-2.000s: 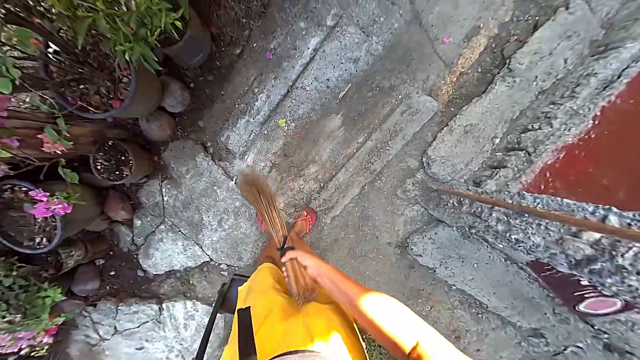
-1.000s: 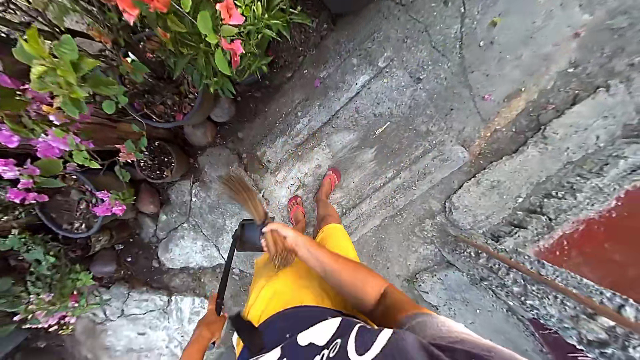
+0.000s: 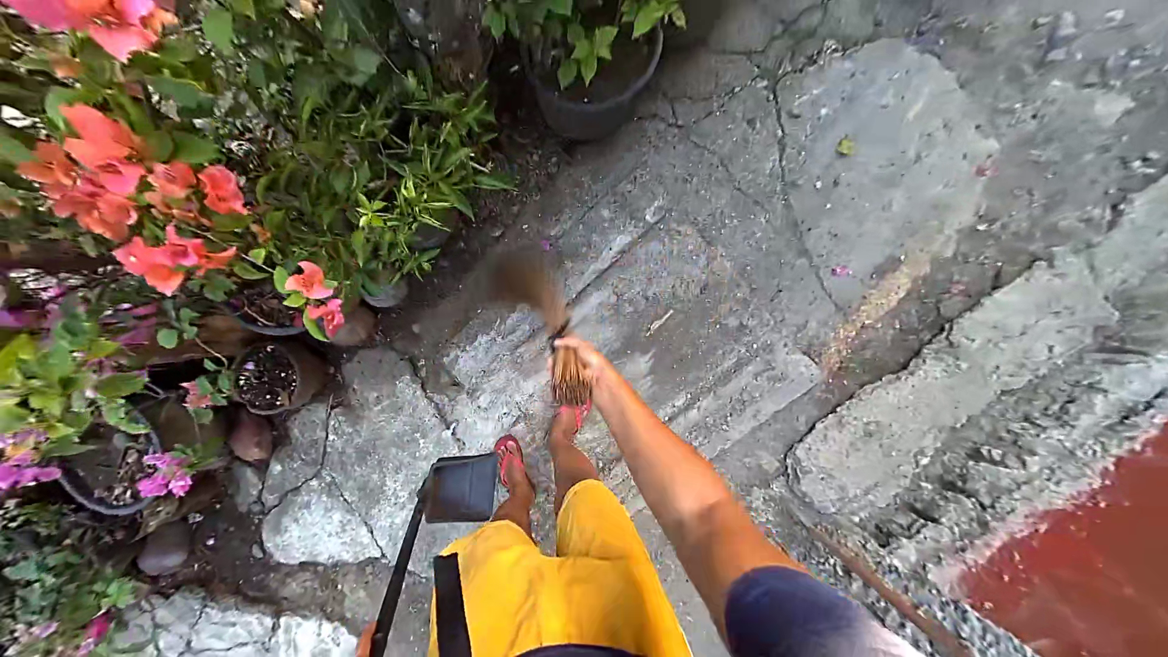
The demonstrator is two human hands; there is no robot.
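My right hand (image 3: 581,358) is closed around the bound handle of a stick broom (image 3: 572,379), ahead of my feet. The broom's bristles fan out toward the upper left, blurred, over the concrete by the plants. Low in the view, my left hand (image 3: 366,641) shows only partly at the bottom edge, at the long black handle of a dustpan (image 3: 462,488). The dark pan is beside my foot in a red flip-flop (image 3: 508,456). Whether anything lies in the pan cannot be told.
Cracked concrete (image 3: 712,274) spreads ahead, with a few fallen petals and a leaf. Potted plants, including a black pot (image 3: 593,96) and a small pot (image 3: 274,376), line the left, with stones (image 3: 252,435) between. On the right are a raised concrete edge (image 3: 949,392), a red surface (image 3: 1086,557) and a thin pole (image 3: 890,593).
My right hand has reached forward with the broom, away from my body. The dustpan, near my right hand a second ago, now is apart from it. The view has shifted toward the plants.
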